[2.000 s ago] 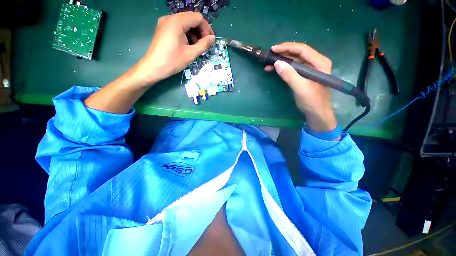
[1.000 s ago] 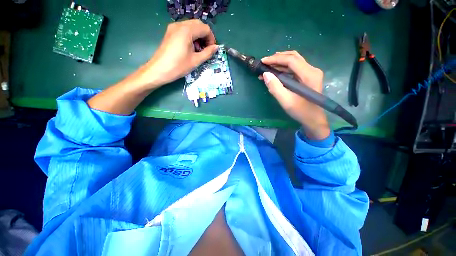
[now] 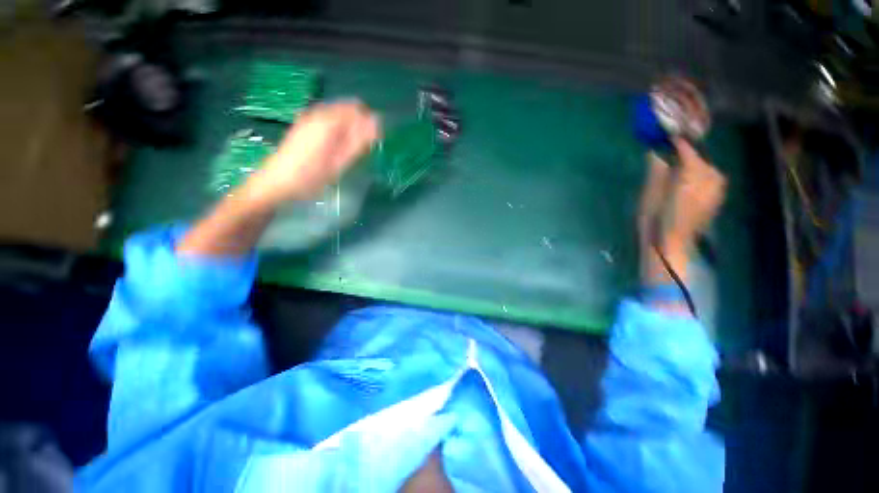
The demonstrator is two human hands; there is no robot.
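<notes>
The picture is blurred by motion. My left hand [image 3: 328, 144] is over the left half of the mat, fingers bunched. A green circuit board [image 3: 408, 156], plain side showing, is tilted just right of its fingertips; blur hides whether they touch. My right hand [image 3: 686, 197] is at the far right, closed around the soldering iron, most of which is hidden. Its black cord [image 3: 678, 277] runs down over the wrist. The hand is against the near side of the round blue-sided container [image 3: 679, 108] with a reddish, shiny inside.
Two more green boards [image 3: 278, 90] lie at the far left, one nearer me. The dark component pile [image 3: 440, 114] is beyond the tilted board. A black fan-like unit [image 3: 149, 89] stands at the left. The green mat [image 3: 492, 241] has small bright bits on it.
The view has shifted. My right hand has moved from the worked board to the blue container. The populated whitish side no longer shows; a green board is tilted beside my left hand.
</notes>
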